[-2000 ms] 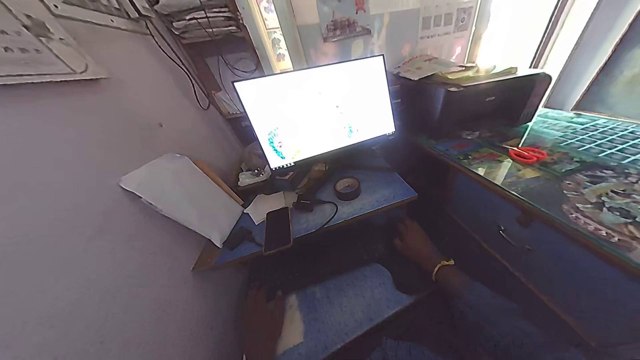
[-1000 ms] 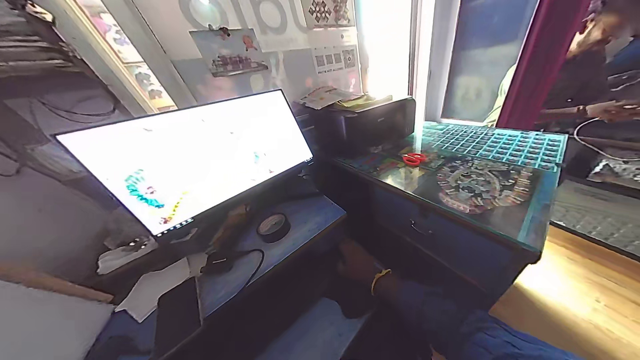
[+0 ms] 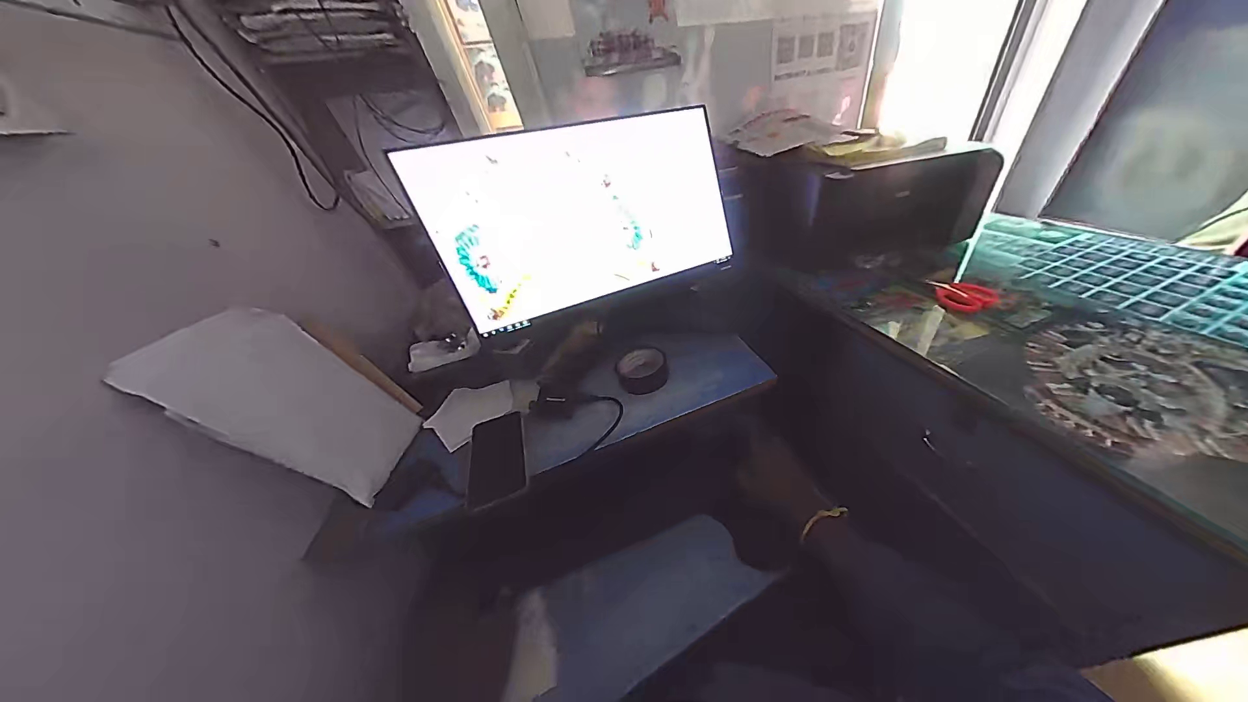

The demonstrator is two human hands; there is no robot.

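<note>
My right hand, with a yellow band at the wrist, is low over the dark area beneath the front edge of the blue desk shelf. Shadow hides its fingers and whatever they may touch. My left hand cannot be made out. Above stands a lit monitor with a mostly white screen. On the shelf lie a roll of dark tape, a black cable plug, a piece of white paper and a dark smartphone at the front edge. A lower blue board is beneath.
White paper sheets lean by the left wall. At right, a glass-topped counter holds red-handled scissors and a teal grid rack. A black printer with papers on top stands behind. Cables hang at upper left.
The view has swung right and then back left. My left hand, seen low at the left two seconds ago, is no longer visible. My right hand remains below the shelf edge.
</note>
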